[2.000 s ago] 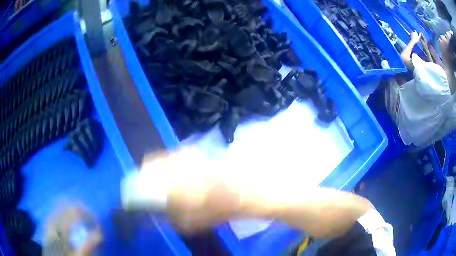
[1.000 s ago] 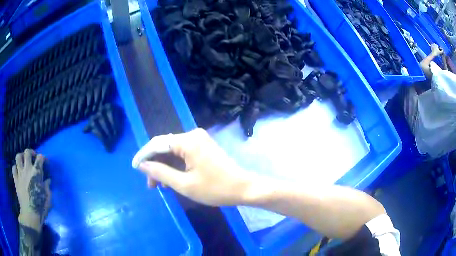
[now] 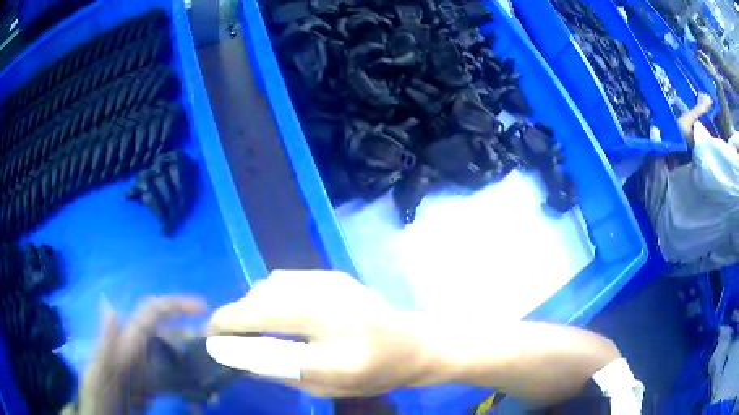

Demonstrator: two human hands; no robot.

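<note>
My left hand [image 3: 134, 344], blurred, is low over the left blue bin, its fingers curled around a dark, blurred black moulded part [image 3: 185, 365]. My right hand [image 3: 324, 332] reaches in from the right with white-covered fingertips touching or just beside that part; its grip is unclear. Black parts lie in nested rows [image 3: 81, 121] in the left bin [image 3: 231, 215], with a short group [image 3: 166, 190] below them and more along the left side [image 3: 36, 324]. A loose pile of black parts [image 3: 405, 89] fills the upper right bin [image 3: 624, 235].
A white liner [image 3: 478, 235] glares below the pile. A brown strip [image 3: 255, 162] runs between the two bins. Another blue bin with dark parts [image 3: 608, 65] stands at the upper right. A person in a white top [image 3: 705, 198] is at the right edge.
My left hand has come from the left bin's side towards my right hand, with a dark part now between them. My right hand has moved slightly lower. Parts show where my left hand was.
</note>
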